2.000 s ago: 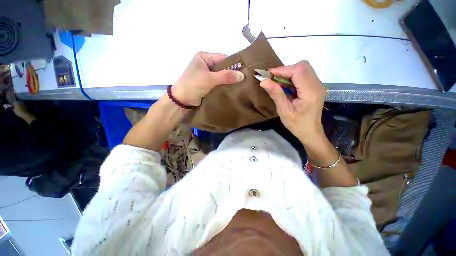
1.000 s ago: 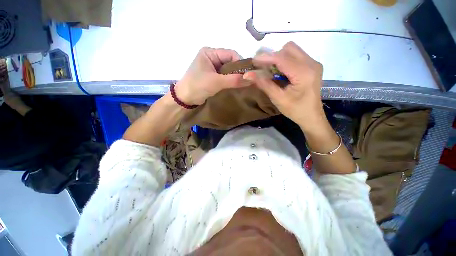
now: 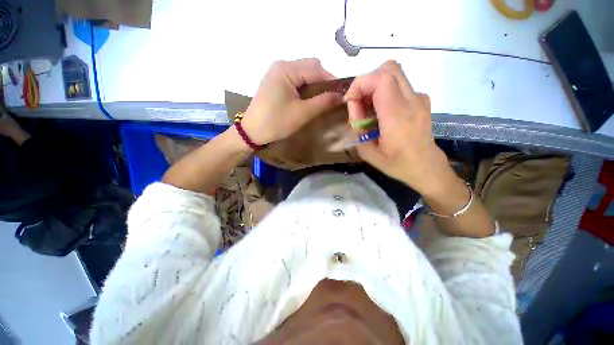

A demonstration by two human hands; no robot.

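Note:
The brown fabric panel (image 3: 306, 145) is held above the lap at the table's front edge. My left hand (image 3: 286, 101) pinches its upper edge between thumb and fingers. My right hand (image 3: 394, 114) pinches the same edge close to the left thumb. The thread snips (image 3: 365, 130), green and blue at the grip, are held in my right palm with the blades pointing left over the cloth, blurred. The zip cannot be made out clearly; the fingers cover part of the edge.
A white table with a grey edge (image 3: 175, 113) lies ahead. A phone (image 3: 577, 71) and orange scissors handles (image 3: 513, 7) are at the right. A blue bin (image 3: 145, 158) is below left. Brown pieces (image 3: 522, 185) are piled at the lap's right. Another person's hand (image 3: 12, 128) shows far left.
My right hand has come in against my left, and the snips have turned from pointing at the cloth's upper part to lying low in the palm. The panel's upper corner is folded down from view.

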